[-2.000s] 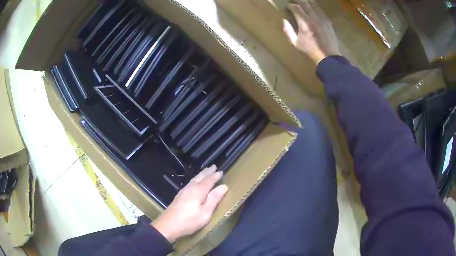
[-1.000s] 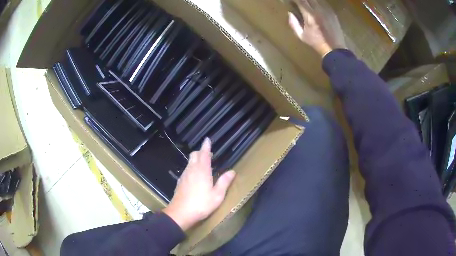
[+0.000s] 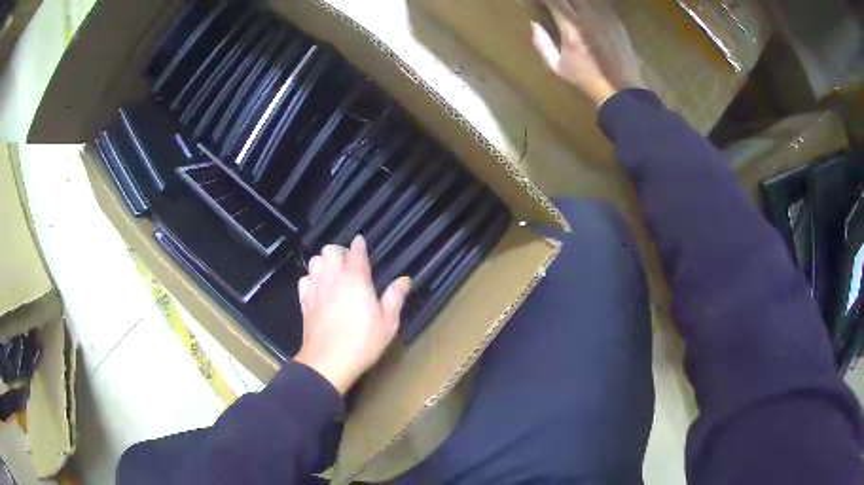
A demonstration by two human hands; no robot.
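An open carton (image 3: 483, 327) stands tilted in view, holding a long row of dark solar panels (image 3: 284, 104) on edge. A silver-framed solar panel (image 3: 237, 204) lies slanted beside the row, with more black-edged panels along the carton's left wall. My left hand (image 3: 346, 308) is over the near end of the carton, fingers spread, its fingertips at the panel edges; whether it touches them I cannot tell. My right hand (image 3: 589, 47) lies on brown cardboard beyond the carton, fingers partly cut off by the top edge, holding nothing visible.
A taped closed carton (image 3: 696, 66) is at the upper right. A supply carton (image 3: 791, 142) with loose dark panels is at the right edge. Cardboard with dark pieces lies at the lower left. My knee is against the open carton. Yellow tape marks the pale floor.
My left hand has moved from the carton's near wall further in over the panels, its fingers now spread. My right hand has shifted only slightly.
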